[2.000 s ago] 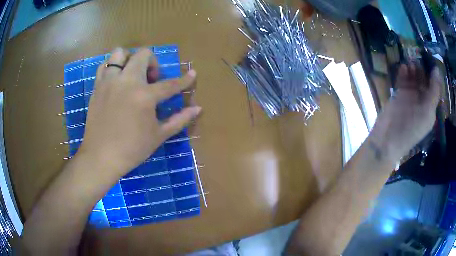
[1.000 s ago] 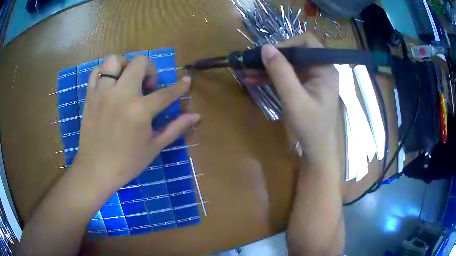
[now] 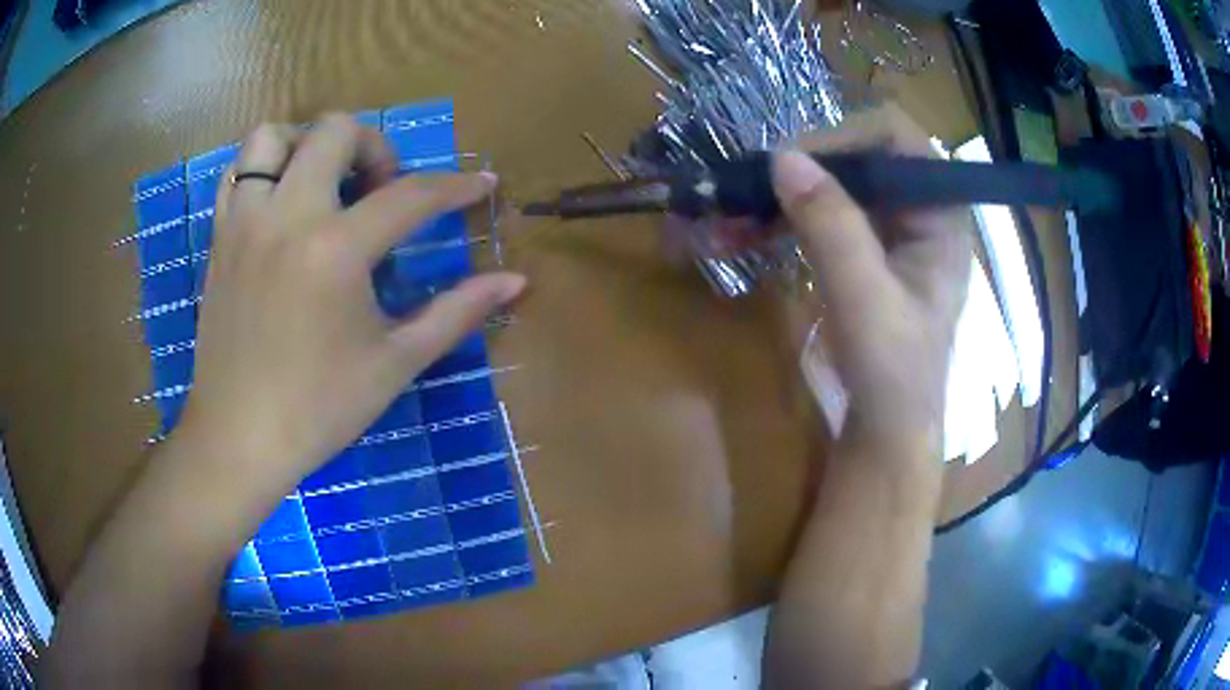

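A blue solar cell string point(image 3: 438, 472) with thin silver lines lies flat on the brown tabletop. My left hand point(image 3: 317, 283) rests over its upper part, with thumb and forefinger spread at its right edge beside a thin bus ribbon point(image 3: 496, 240). Whether the fingertips pinch the ribbon cannot be told. Another bus ribbon point(image 3: 526, 483) lies along the lower right edge. My right hand point(image 3: 877, 256) holds a soldering iron point(image 3: 931, 179) by its black handle. Its tip points left, a little to the right of the upper ribbon, apparently not touching it.
A heap of cut silver ribbon pieces point(image 3: 742, 95) lies beyond my right hand. White strips point(image 3: 1001, 303) lie at the right, partly behind that hand. A black item point(image 3: 1140, 290) with a red-and-yellow tool point(image 3: 1199, 290) is at the far right, near the black cord point(image 3: 1028, 465).
My right hand reached to the right side, then brought the soldering iron to the string's edge. Since then the tip has backed slightly to the right. My left hand stays over the string.
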